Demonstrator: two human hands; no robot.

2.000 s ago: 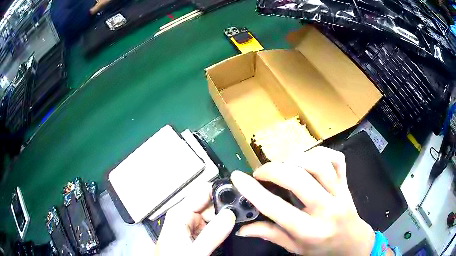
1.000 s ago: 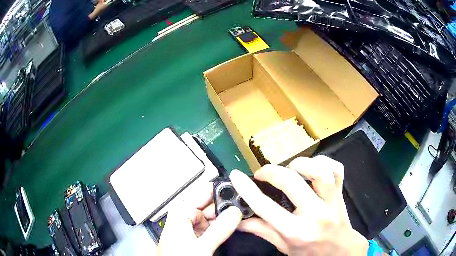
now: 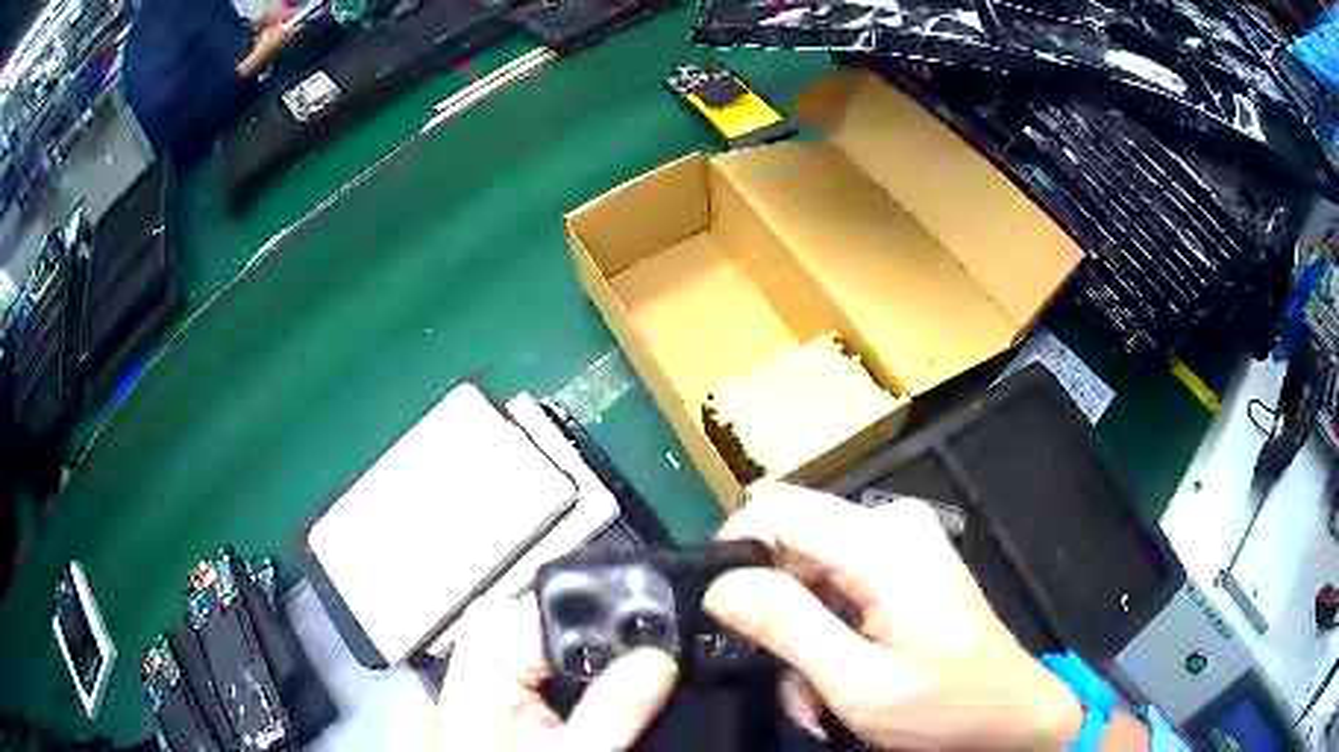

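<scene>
A black back cover with a raised camera island and round lenses is held low in the middle of the view. My left hand grips its camera end, thumb on the island's lower edge. My right hand, with a blue band at the wrist, has thumb and fingers on the dark handset beside the island. The fingers hide much of the handset, and its lower part is dark and blurred.
An open brown carton with a yellowish ridged stack stands ahead. White pads and waiting handsets lie left. A black compartment tray is right, black blister trays upper right. A yellow-backed phone lies beyond; a person's hand shows upper left.
The camera end has shifted left and a little down, and the island shows more fully. My right hand has turned, uncovering more of the tray's divider. The whole view has shifted slightly.
</scene>
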